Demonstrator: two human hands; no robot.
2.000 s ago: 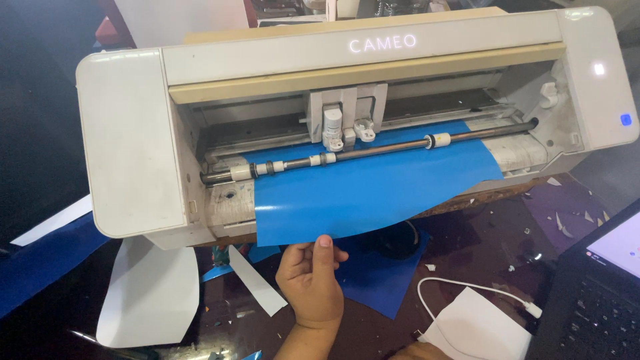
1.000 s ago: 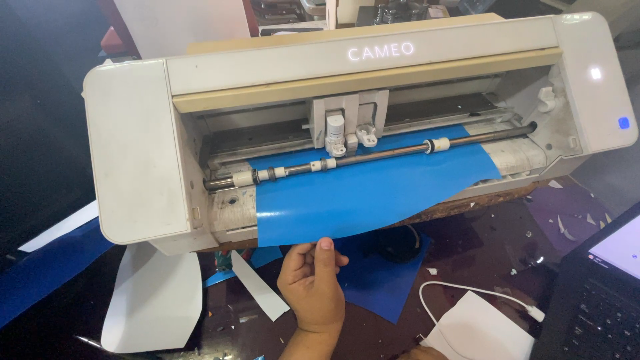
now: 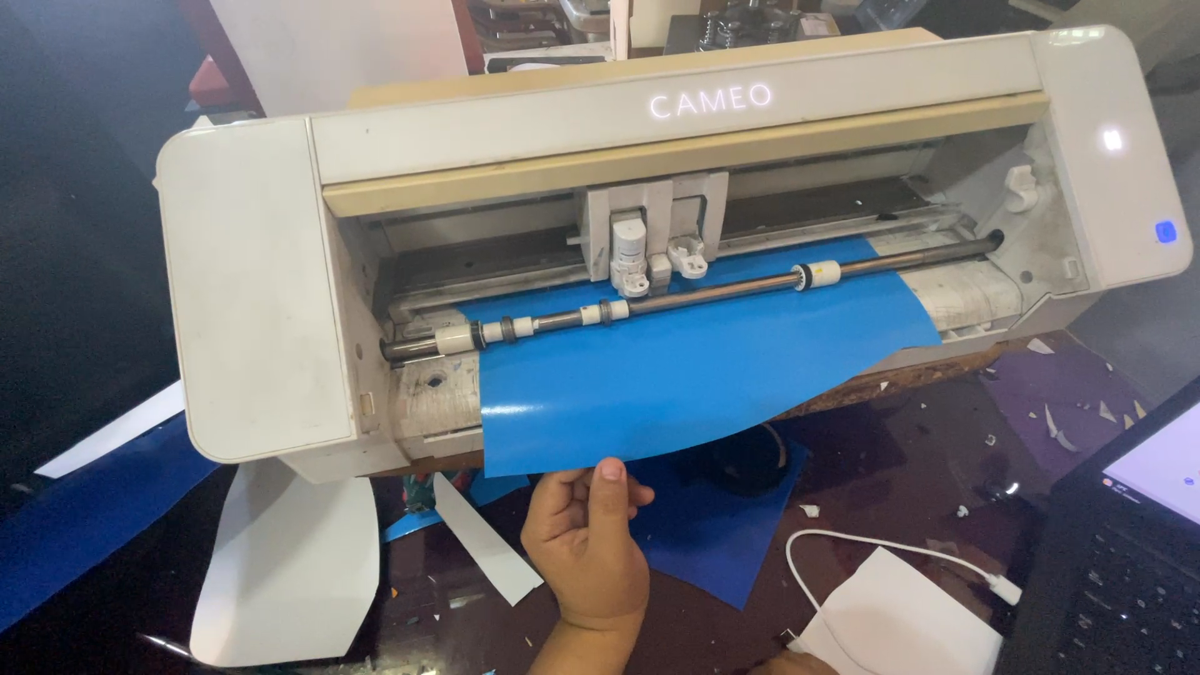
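A sheet of glossy blue vinyl (image 3: pixel 656 384) lies through the white Cameo cutting machine (image 3: pixel 248 291), under its roller bar (image 3: pixel 712 292) and the tool carriage (image 3: pixel 647 234). Its front part hangs out over the machine's lower lip. My left hand (image 3: pixel 591 553) pinches the sheet's front edge, thumb on top and fingers curled below. Of my right hand (image 3: pixel 792 665), only a small part shows at the bottom edge, near a white paper piece (image 3: pixel 900 619); its fingers are hidden.
A laptop (image 3: pixel 1116 562) stands at the lower right, beside a white cable (image 3: pixel 891 536). Around the machine lie a dark blue sheet (image 3: pixel 717 553), a rounded white sheet (image 3: pixel 286 572), a white strip (image 3: pixel 487 544) and a purple sheet with scraps (image 3: pixel 1059 403).
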